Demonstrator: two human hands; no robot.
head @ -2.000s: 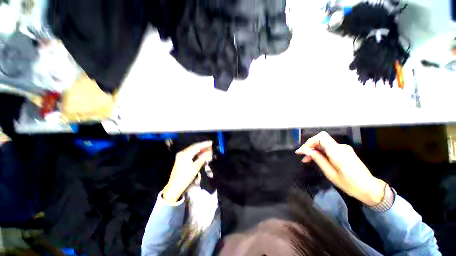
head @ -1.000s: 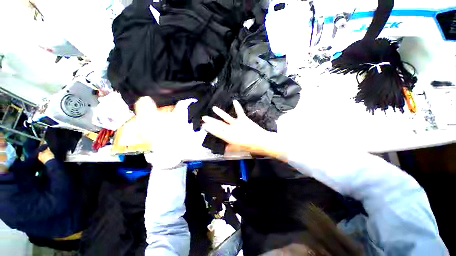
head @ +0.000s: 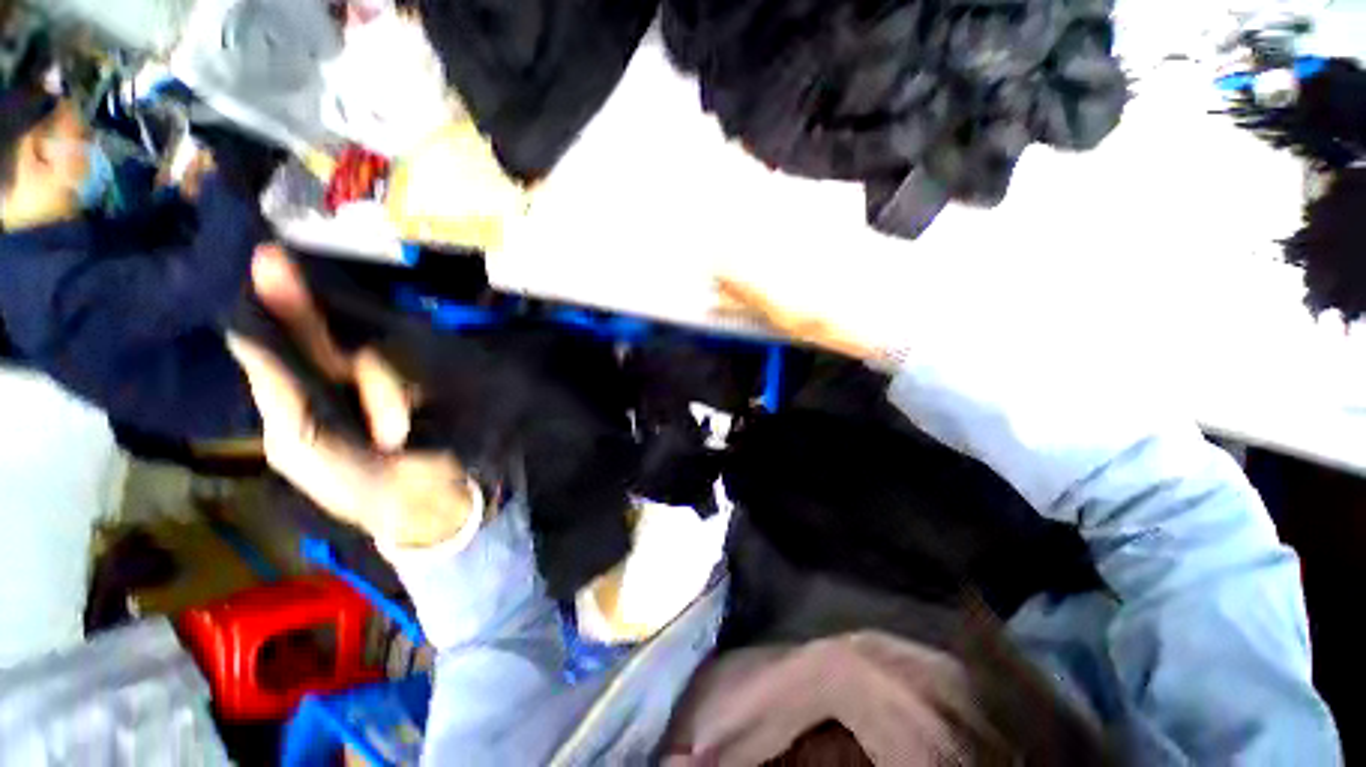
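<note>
My left hand [head: 367,457] is raised at the left, away from the table, blurred, with fingers apart. Dark material shows between the fingers; I cannot tell whether it is held cloth or background. My right hand [head: 794,316] lies low over the white table's front edge, pale and blurred, with nothing visible in it. A heap of black strips [head: 914,98] sits at the back centre of the table, with one loose end towards me. Black cloth [head: 884,510] covers my lap.
A black panel [head: 539,75], tan cardboard [head: 450,192] and red-handled tools [head: 355,177] lie at the table's left. A masked person [head: 128,292] sits at left. A red stool [head: 285,637] stands below. Black strip bundles [head: 1333,240] lie far right.
The view has turned left. My left hand has left the heap and swung out to the left. My right hand has drawn back from the heap to the table's front edge.
</note>
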